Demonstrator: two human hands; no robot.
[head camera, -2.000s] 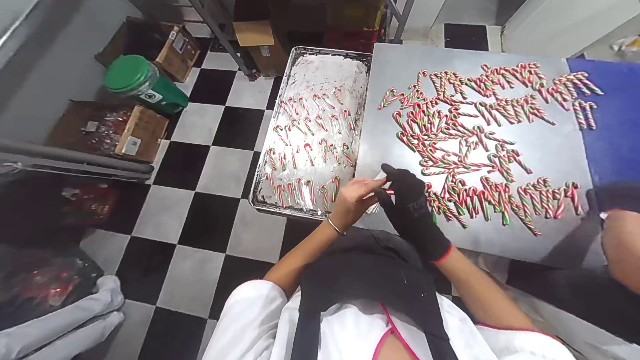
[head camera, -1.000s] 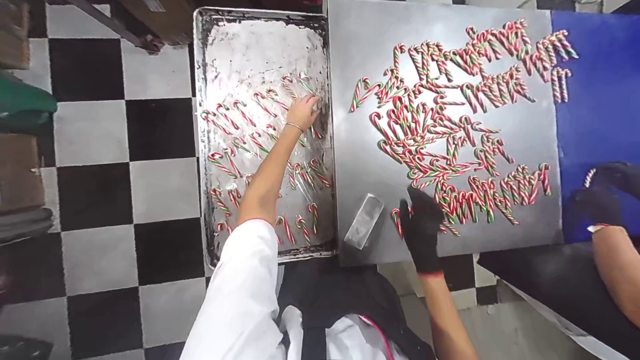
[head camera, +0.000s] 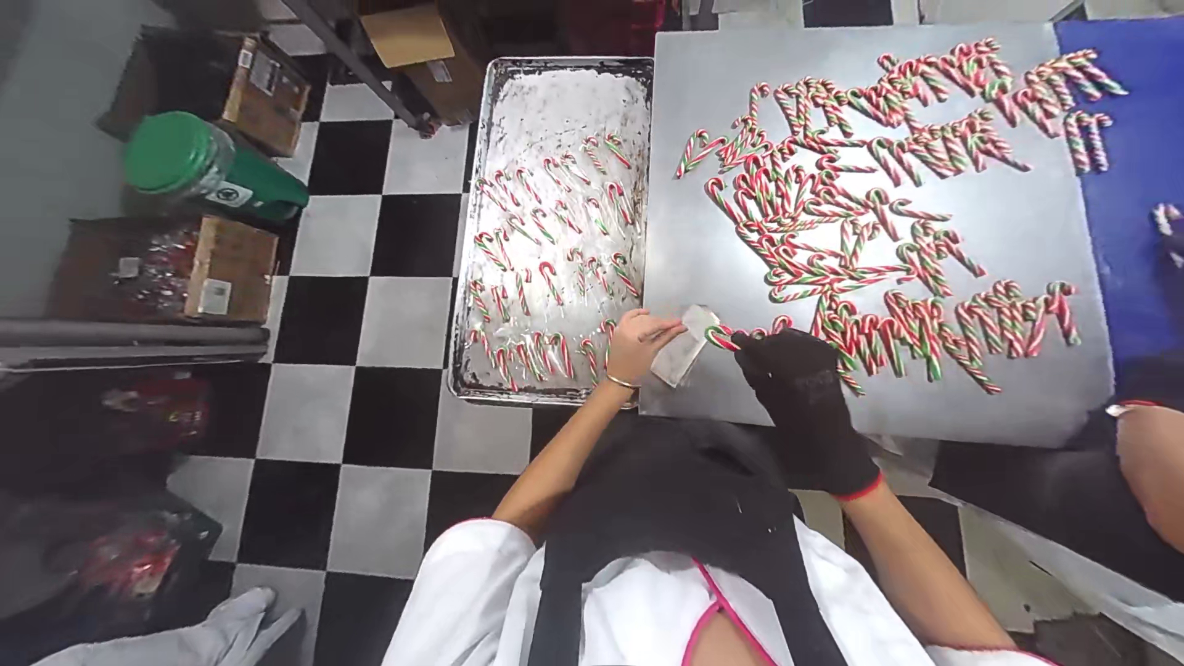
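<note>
My bare left hand (head camera: 645, 344) has its fingertips on a stack of clear wrappers (head camera: 680, 353) at the left edge of the metal table (head camera: 703, 268). Beside it, my right hand (head camera: 797, 393), in a black glove with a red cuff, grips a red, green and white candy cane (head camera: 721, 339) between thumb and fingers. Many unwrapped candy canes (head camera: 786, 194) lie in rough rows and heaps across the table. Left of the table, a worn metal sheet tray (head camera: 455, 319) bears several rows of candy canes in clear wrappers (head camera: 548, 282).
A co-worker's arm (head camera: 1150, 462) is at the right, by a blue surface (head camera: 1133, 231). Cardboard boxes (head camera: 268, 92) and a green lidded container (head camera: 213, 166) stand at the left on the checkered floor (head camera: 398, 314). A grey shoe (head camera: 213, 629) shows at lower left.
My left hand has moved from over the tray to the wrappers. My right hand has come near it and now holds a candy cane. The view has shifted.
</note>
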